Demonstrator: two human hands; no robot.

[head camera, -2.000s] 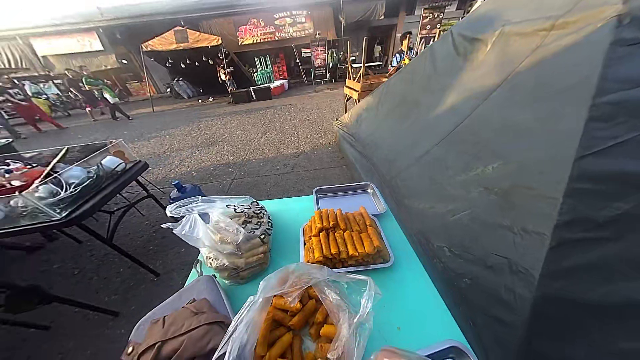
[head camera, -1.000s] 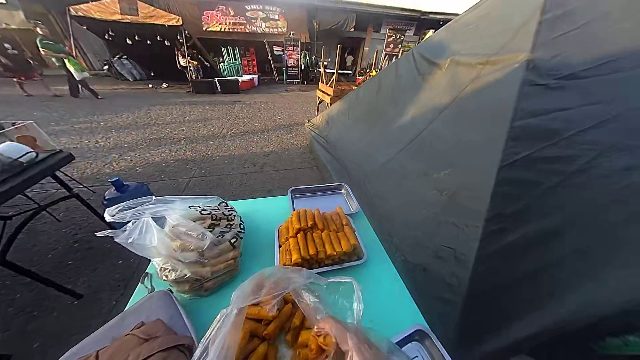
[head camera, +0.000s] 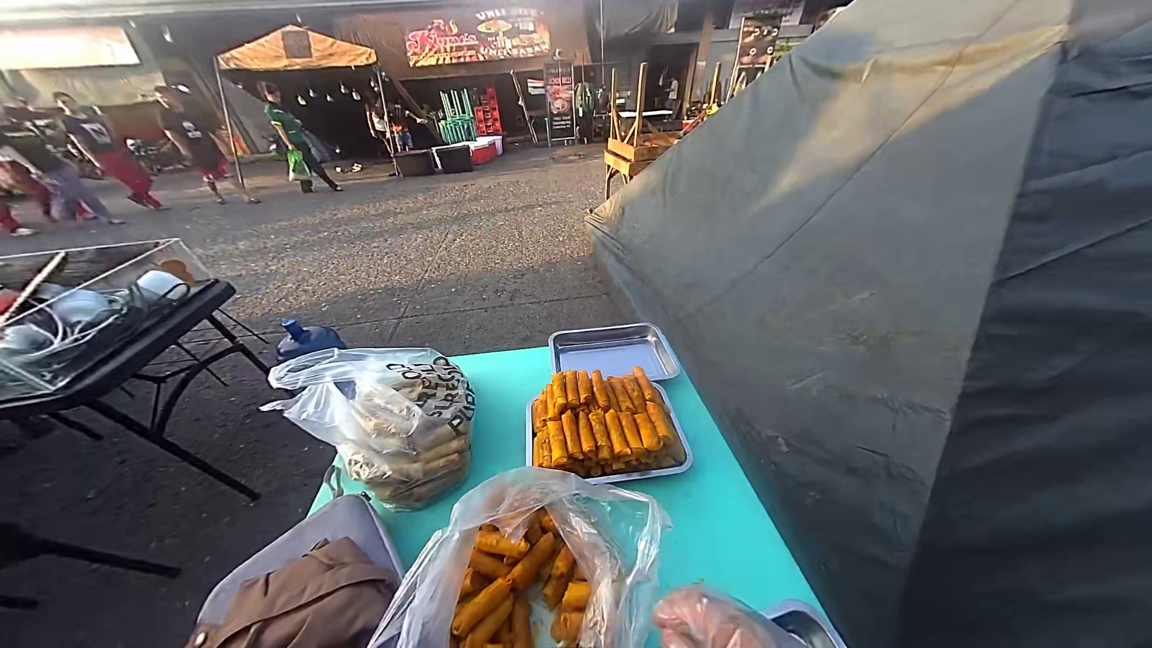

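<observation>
My right hand (head camera: 706,619), in a clear plastic glove, shows at the bottom edge between an open plastic bag and the corner of a metal tray (head camera: 803,621). Its fingers are cut off or blurred, so what it holds is unclear. Fried spring rolls (head camera: 504,585) lie loose in the open clear bag (head camera: 621,531). Behind it, more fried rolls (head camera: 598,427) are stacked in rows on a metal tray (head camera: 681,468). A shallow metal tray (head camera: 621,351) with no rolls touches its far side. Pale uncooked-looking rolls (head camera: 414,450) fill a tied-looking printed bag (head camera: 360,369) at left. My left hand is out of view.
The turquoise table (head camera: 720,531) runs beside a grey tarpaulin (head camera: 837,315). A brown cloth item (head camera: 306,594) rests on a grey surface at lower left. Beyond stand a blue water jug (head camera: 309,342) and a black table (head camera: 135,342) with a clear case. People walk across the street.
One second ago the gloved hand was at the right part of the open bag, over the loose rolls; now it is to the right of the bag. The view has swung somewhat left.
</observation>
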